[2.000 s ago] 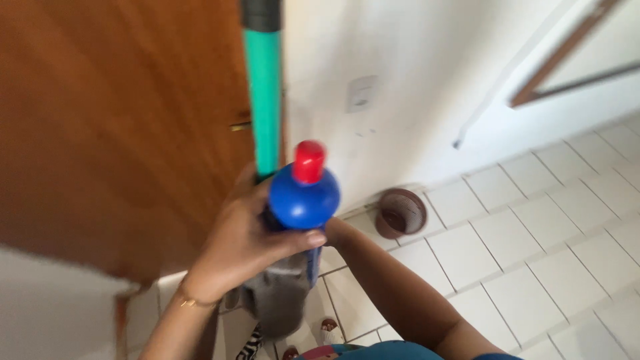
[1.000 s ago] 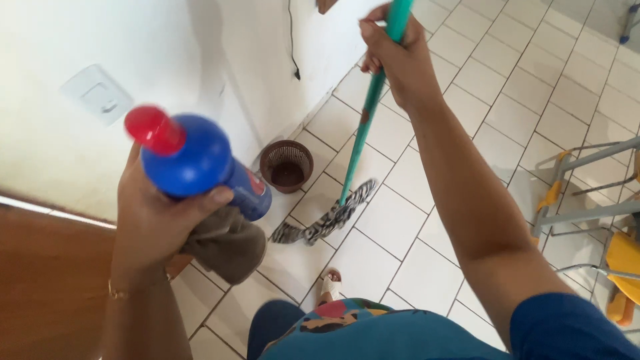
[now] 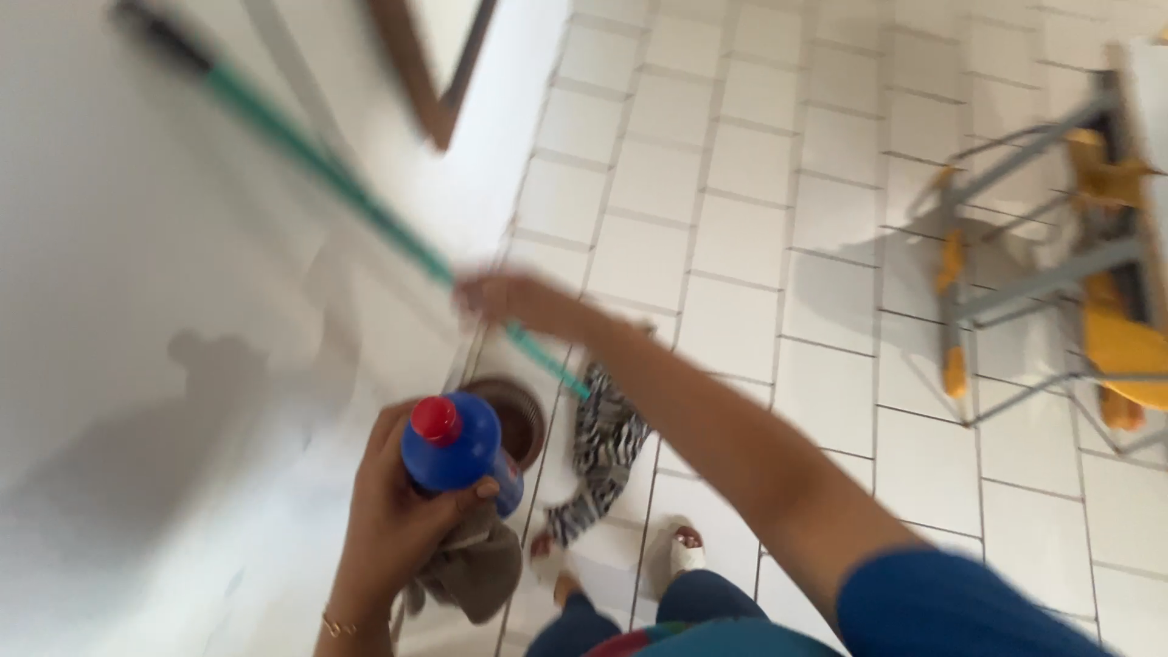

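Note:
My left hand [image 3: 401, 502] grips a blue plastic bottle [image 3: 456, 447] with a red cap, along with a grey-brown cloth [image 3: 474, 566] that hangs below it. My right hand [image 3: 511, 297], blurred, is closed around the green pole [image 3: 365, 201] of a mop or squeegee, which slants from the upper left, where its black end is, down to the floor. At its foot a black-and-white patterned cloth [image 3: 607, 438] lies on the tiles, partly behind my right forearm.
A brown wastebasket [image 3: 525, 415] stands by the wall, partly behind the bottle. A grey metal-framed chair with yellow parts [image 3: 1127, 351] is at the right. A brown wooden frame [image 3: 411, 82] is on the wall. My feet in white sandals [image 3: 686, 552] stand near the patterned cloth.
Two seconds ago both hands were close together by the bottle and pole; now they are apart. The pole leans further toward the wall than one second ago. The view has shifted a lot.

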